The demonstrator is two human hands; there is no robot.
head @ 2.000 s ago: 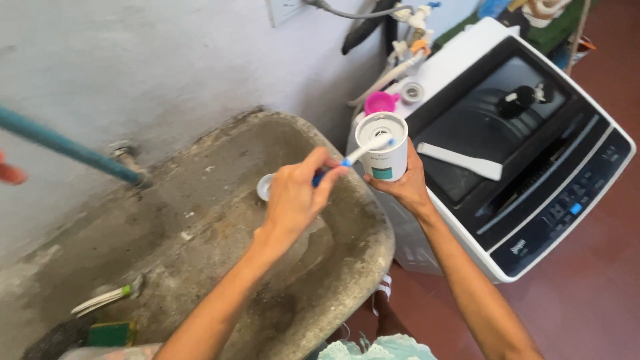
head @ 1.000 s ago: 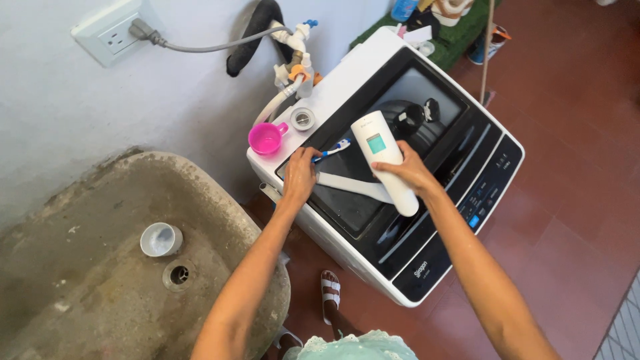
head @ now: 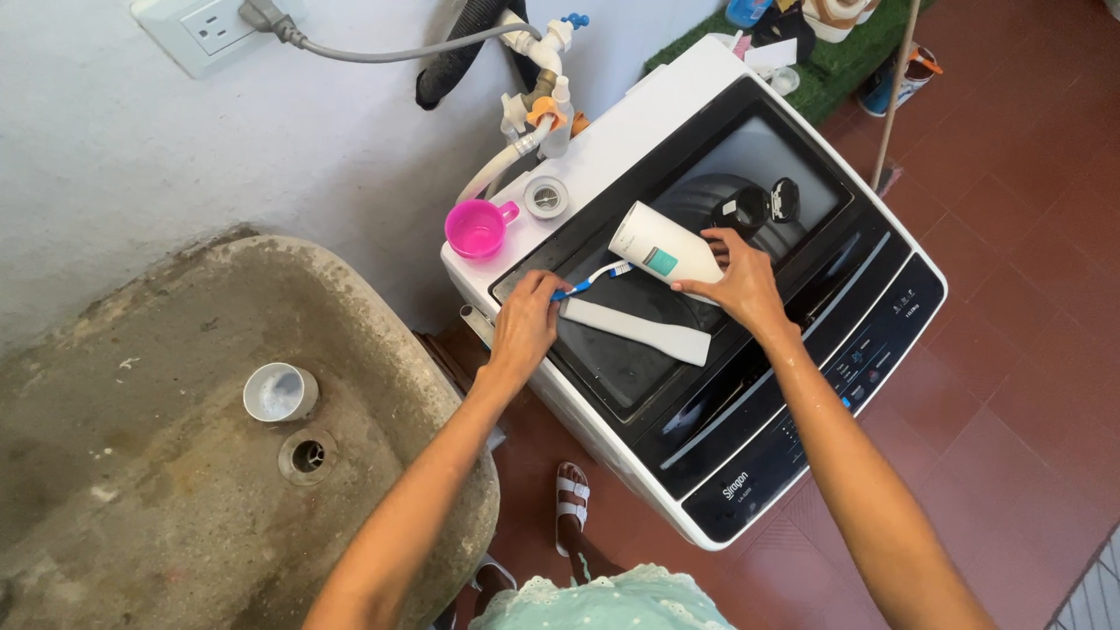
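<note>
My left hand (head: 528, 325) holds a blue and white toothbrush (head: 595, 278) by its handle, low over the dark lid of the washing machine (head: 612, 385). The bristle end points toward a white cylindrical housing (head: 665, 249) with a teal label, which lies tilted in the grip of my right hand (head: 735, 276). Below them a long white plastic piece (head: 639, 331) rests on the lid. Beyond my right hand sits a black part with a raised cap (head: 744, 210). A pink cup (head: 477, 229) and a small round grated part (head: 547, 198) stand on the machine's white back edge.
At left is a worn concrete sink (head: 201, 490) holding a white cup (head: 280, 392) with sudsy liquid beside the drain (head: 307, 456). Behind the machine are a hose and valves (head: 547, 79). A power cord (head: 385, 58) runs from a wall outlet (head: 210, 33). A pole (head: 897, 96) stands at right.
Two seconds ago the toothbrush was at the open end of the upright housing near the sink. Both hands are now over the washing machine, with the housing tipped over. The view has shifted toward the machine.
</note>
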